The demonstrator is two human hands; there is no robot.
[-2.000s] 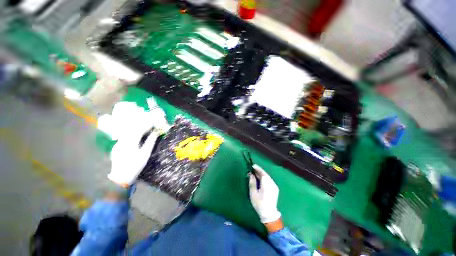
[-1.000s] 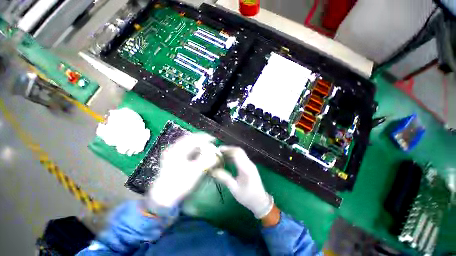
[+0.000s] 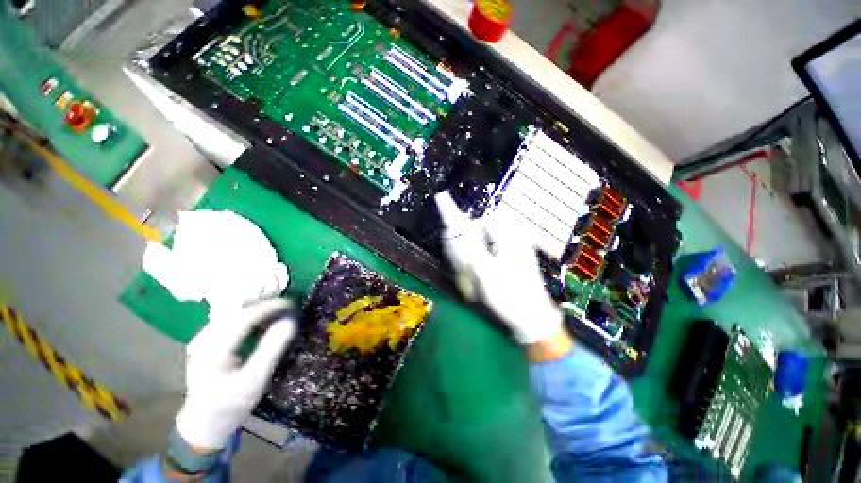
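The long black carrier frame [image 3: 330,203] holds a green circuit board [image 3: 283,61] with white strips at left and a component side with a pale ribbed block [image 3: 548,193] at right. My gloved right hand [image 3: 505,278] is over the frame's middle; a narrow white tip points up-left from it, fingertip or nozzle, I cannot tell. My gloved left hand [image 3: 231,368] is curled, blurred, between the white cloth [image 3: 222,255] and the white-speckled black scrap plate [image 3: 326,391]; whether it holds anything is unclear. Yellow scraps [image 3: 378,323] lie on the plate.
Orange-brown coils [image 3: 599,231] sit beside the block. White crumbs [image 3: 439,160] are scattered on the frame. A blue bin [image 3: 708,275] and another board [image 3: 738,396] beside a black part lie at right. A red-yellow round container [image 3: 491,17] stands on the pale rail [image 3: 585,94].
My hands were together over the scrap plate; now they are apart. The right has moved up onto the frame, the left down-left beside the cloth. The yellow scraps show again.
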